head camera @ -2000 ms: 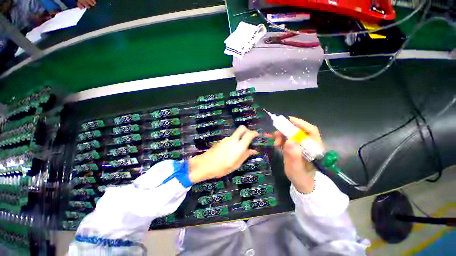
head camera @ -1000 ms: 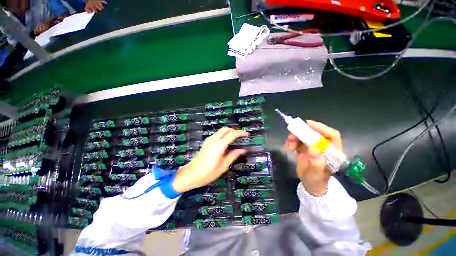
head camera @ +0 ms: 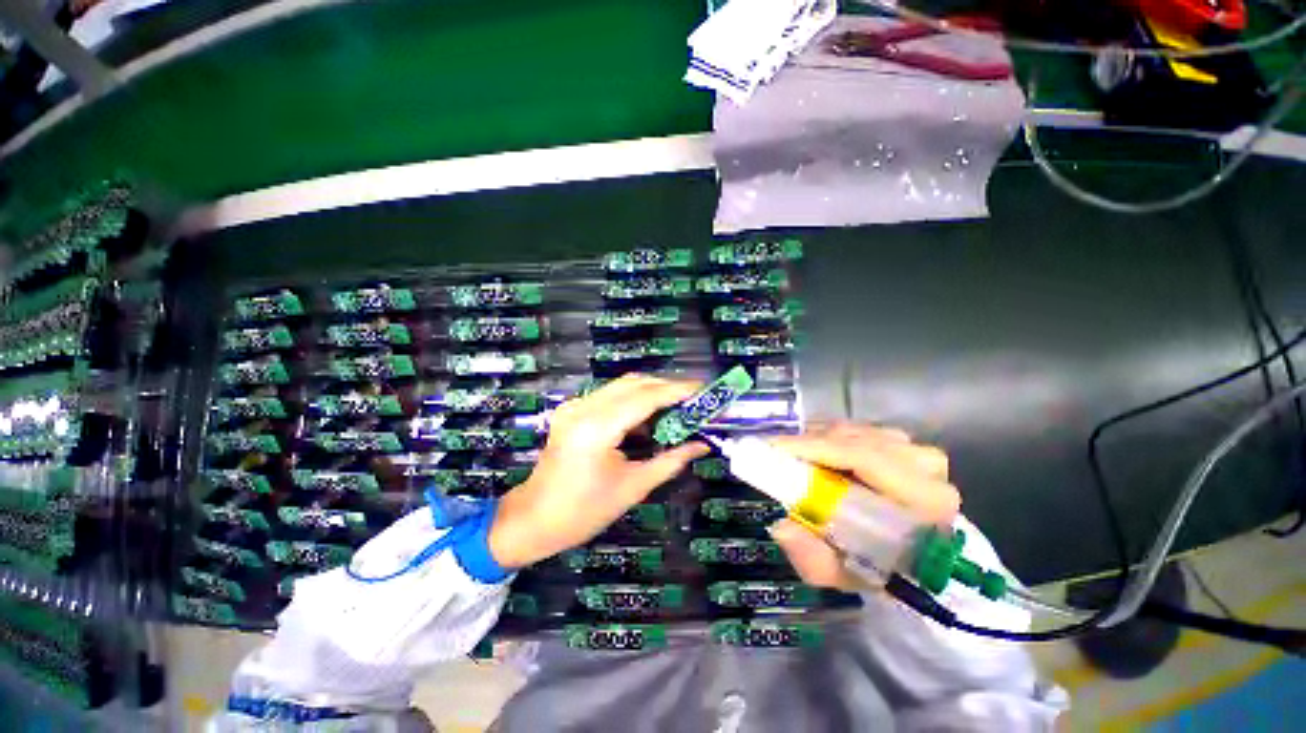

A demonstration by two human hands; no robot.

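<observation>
My left hand [head camera: 595, 465] holds a green circuit board [head camera: 705, 408] tilted above the tray, between thumb and fingers. A blue strap is on the left wrist. My right hand [head camera: 874, 501] holds the white dispensing syringe [head camera: 774, 473] with its yellow band. Its tip is at the lower edge of the board; whether it touches is not clear. The green adapter [head camera: 938, 559] at its rear joins the air hose [head camera: 1217, 465]. More boards [head camera: 494, 365] lie in rows in the clear blister tray [head camera: 573, 272] under and around my left hand.
More filled trays [head camera: 50, 387] stand at the left. A grey sheet [head camera: 859, 151] at the far edge bears red-handled pliers [head camera: 931, 52] and a folded white cloth [head camera: 759, 40]. Black cables [head camera: 1110, 458] loop at the right. A green conveyor [head camera: 430, 93] with a pale rail runs beyond the tray.
My left hand has taken hold of a board and raised it above the tray. My right hand has moved left, bringing the syringe tip from beside the tray to the board.
</observation>
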